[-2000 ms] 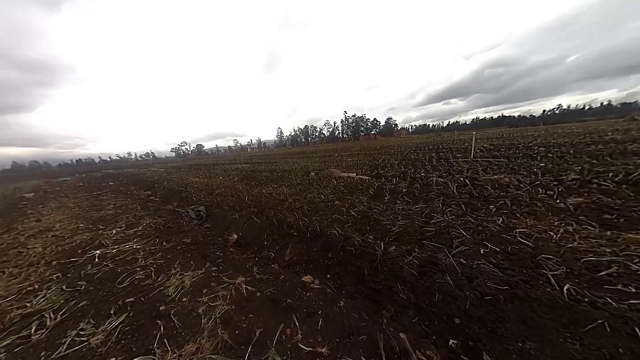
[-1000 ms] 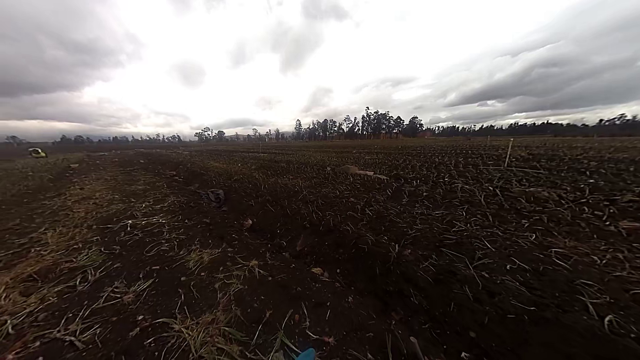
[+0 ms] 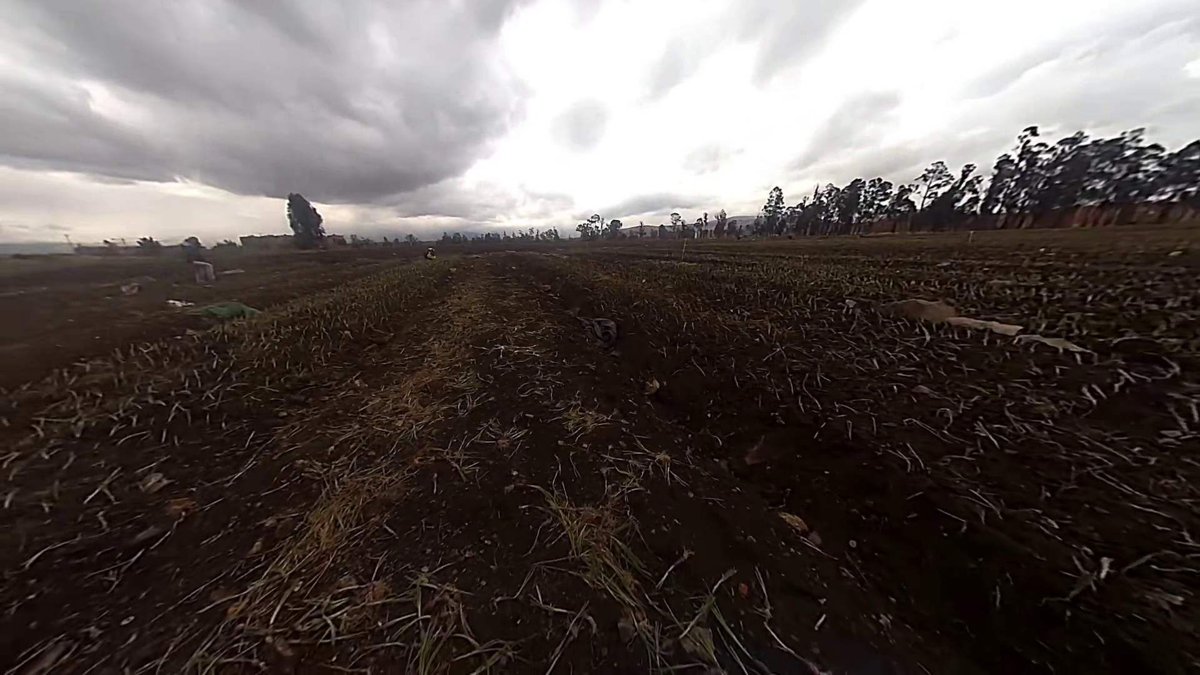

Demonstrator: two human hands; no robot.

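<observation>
Neither my left hand nor my right hand shows in the head view. Dark tilled soil with dry, pulled stalks spreads out in front of me. A dark crumpled cloth or sack lies in the furrow a little way ahead. Over on the right, pale brown sacking or cloth is stretched out flat across the stubble. Rows of short green-yellow plants run away to the left.
A person stands far off at the left, near a green sack or sheet on the ground. Another distant person is low among the rows. Thin stakes and a line of trees stand farther back.
The view has swung left, bringing in the green sheet and the standing person. A small blue thing at the bottom edge one second ago is out of view.
</observation>
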